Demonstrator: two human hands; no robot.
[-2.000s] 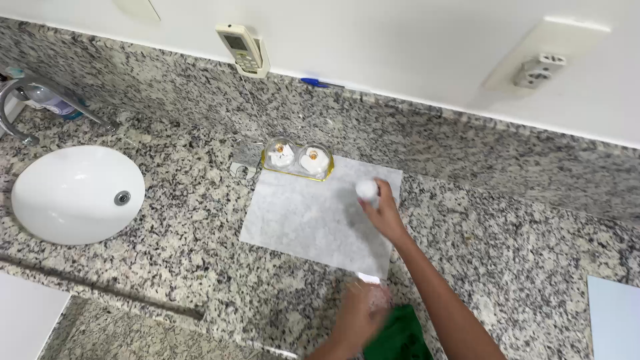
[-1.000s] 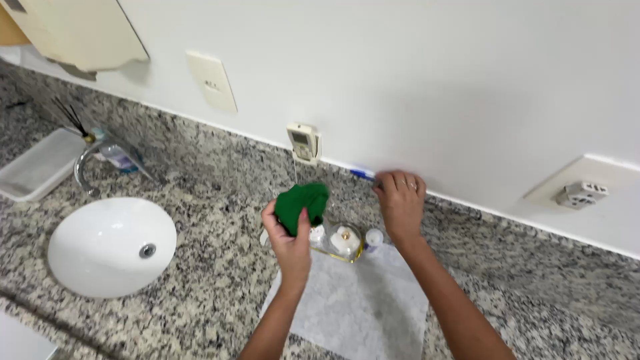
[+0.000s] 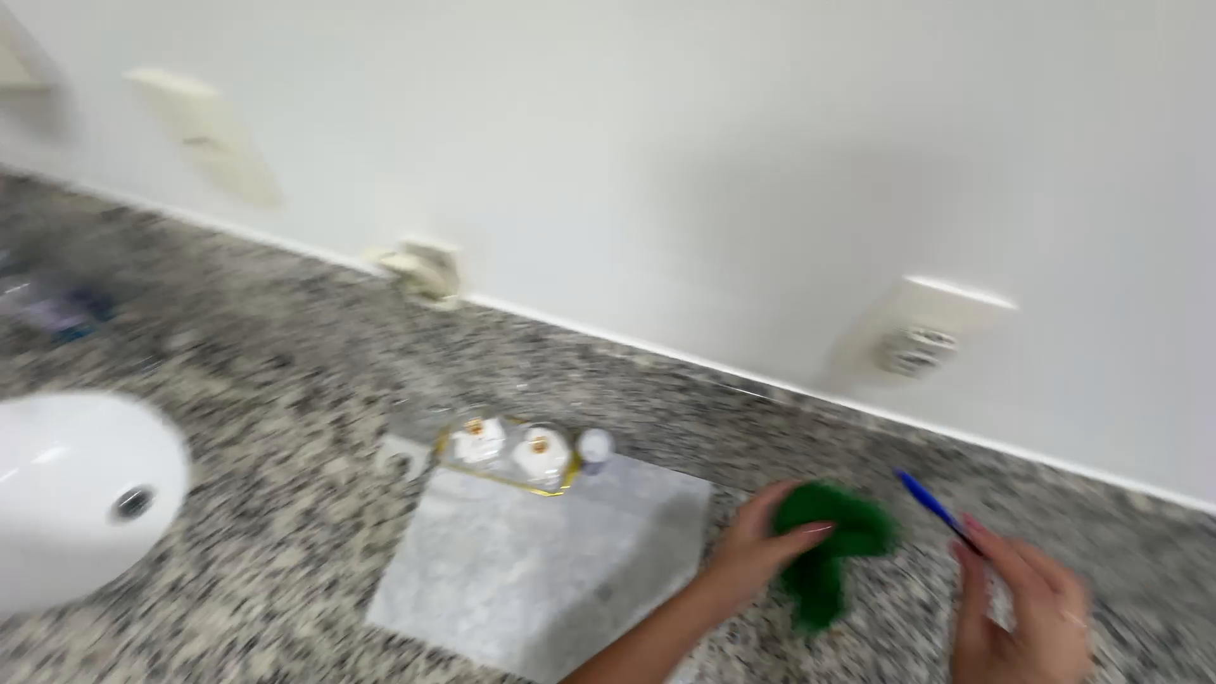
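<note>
My left hand grips a green cloth item, blurred by motion, over the granite counter to the right of a pale grey marbled sheet. Farther right, my right hand pinches a pen with a blue cap between thumb and fingers, its capped end pointing up and left. At the back edge of the sheet sits a gold-edged clear tray with two white-topped containers. A small white round container stands just right of that tray.
A white sink basin lies at the left, with a blurred bottle behind it. On the wall are a remote control in its holder, a switch plate and a socket with an adapter. The granite backsplash runs behind the counter.
My right hand has taken the pen from the top of the backsplash and brought it down to the right. My left hand has carried the green cloth from near the tray to the sheet's right side.
</note>
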